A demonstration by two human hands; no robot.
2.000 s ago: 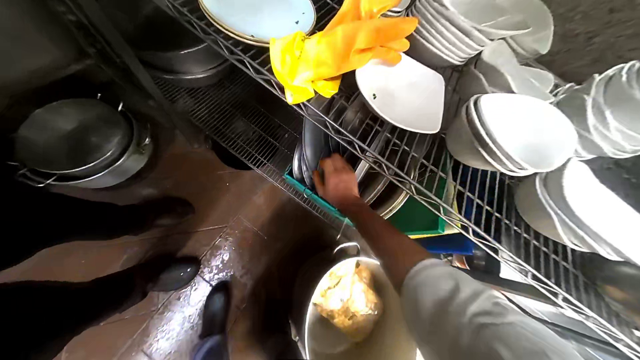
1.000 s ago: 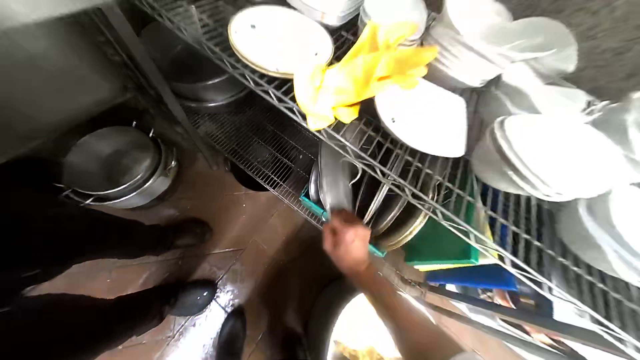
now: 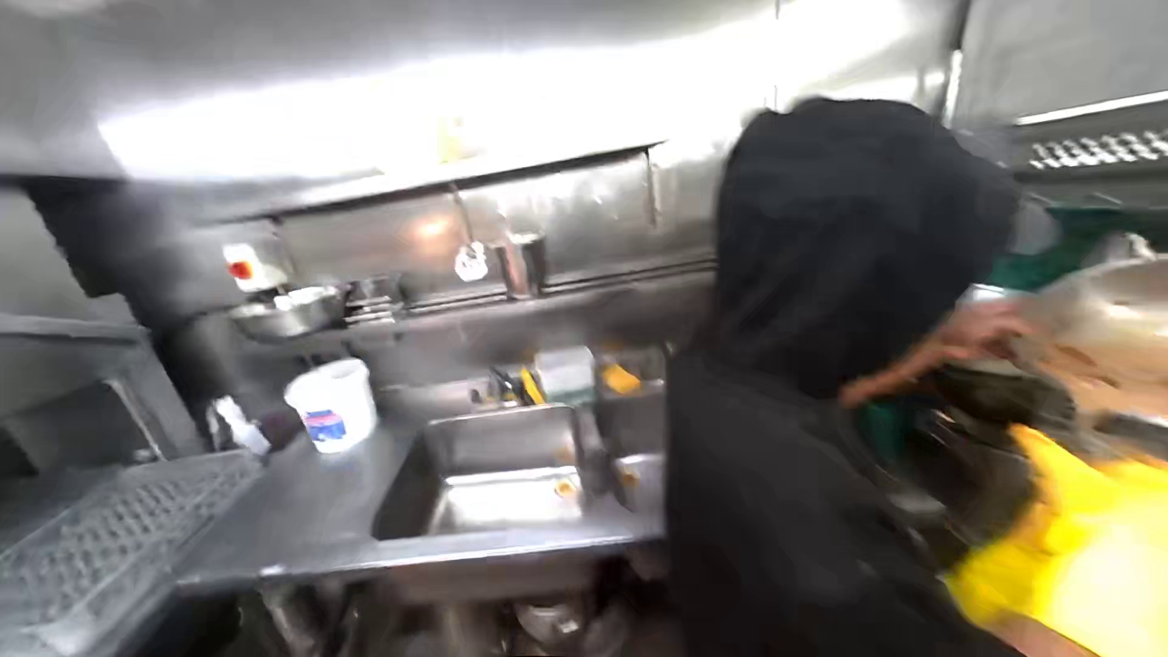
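Note:
Neither of my hands can be made out in this blurred view. A person in a black hooded top stands close on the right, back towards me. A bare forearm and hand, apparently that person's, reach right towards large blurred cookware. Bright yellow rubber gloves or cloth fill the lower right corner. A patch of skin lies below the yellow, and I cannot tell whose it is. Beyond the person, a steel sink basin is set in a metal counter.
A white plastic bucket stands on the counter left of the sink. A grey slotted rack is at far left. Metal bowls sit on a wall shelf. A white container is behind the basins. The person blocks the right side.
The view has swung up and away from the wire shelves to the sink wall. My hand, at the upright pans on the lower shelf earlier, is no longer seen. A person in black now stands close.

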